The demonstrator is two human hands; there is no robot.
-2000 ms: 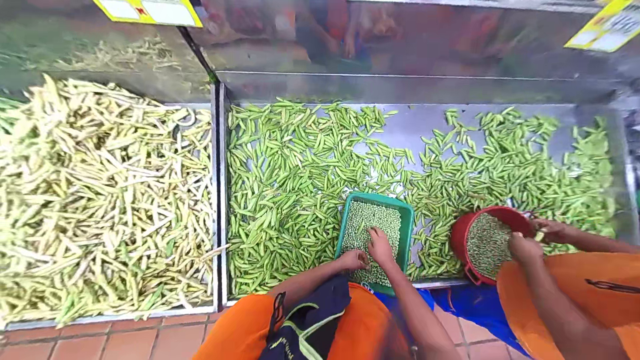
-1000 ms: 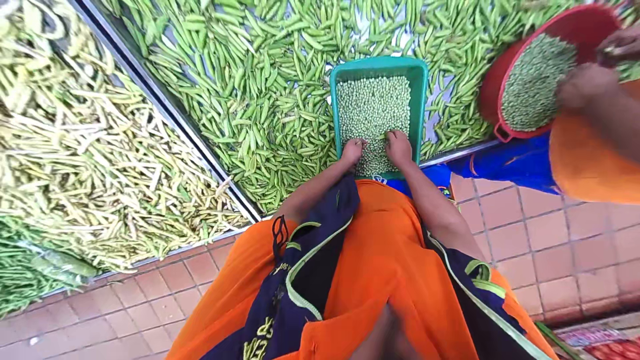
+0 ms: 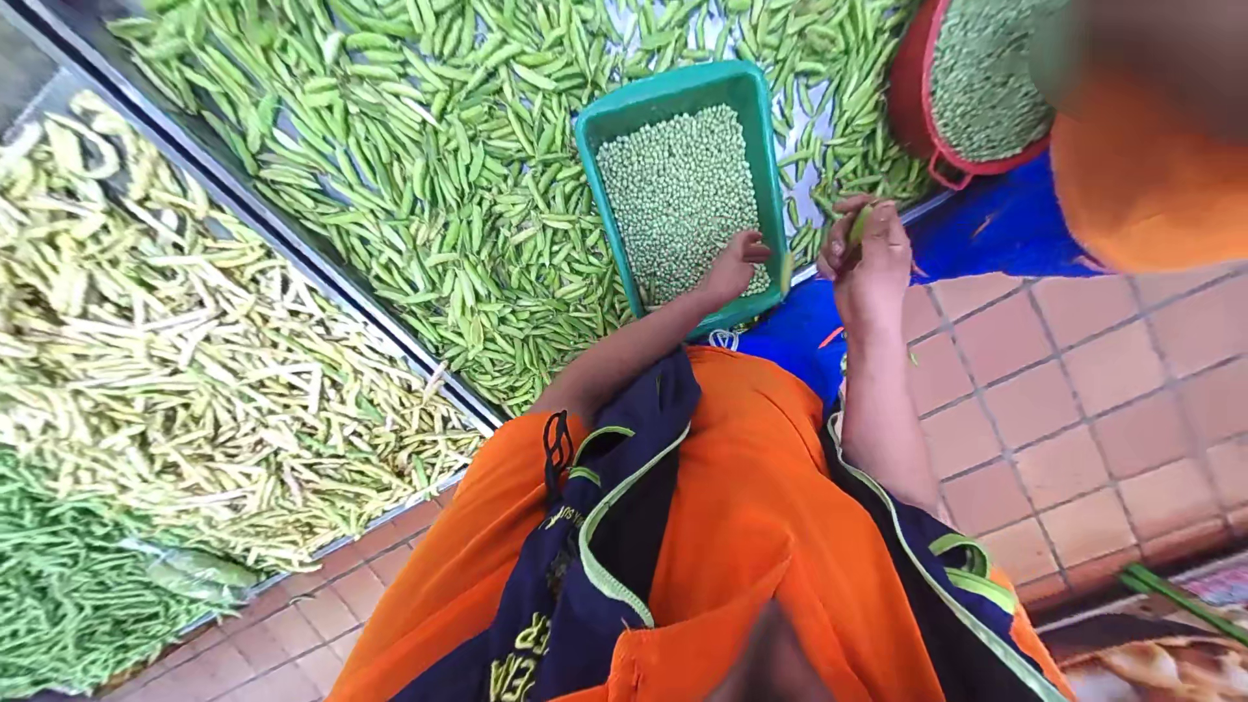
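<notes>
A green plastic tub (image 3: pixel 594 166) holding shelled green peas (image 3: pixel 678 185) rests at the near edge of a metal bin, among green pea pods (image 3: pixel 478 166). My left hand (image 3: pixel 736 265) is over the peas at the tub's near right part, fingers apart and holding nothing that shows. To the right of the tub, my right hand (image 3: pixel 866 249) is raised with a green pod (image 3: pixel 859 224) between its fingers. A small blurred pale green piece (image 3: pixel 786 274) is in the air or at the tub's right rim; which one I cannot tell.
A red plastic bucket (image 3: pixel 912 88) of shelled peas stands at the upper right, beside another person's orange garment (image 3: pixel 1141 185). A metal divider (image 3: pixel 292 258) separates the pods from yellowish bean pods (image 3: pixel 244 390). Green beans (image 3: pixel 78 556) lie lower left. Floor tiles (image 3: pixel 1053 390) show below.
Both hands were down in the peas one second ago. My right hand has moved out to the right of the tub and now has a pod. The left is still over the peas.
</notes>
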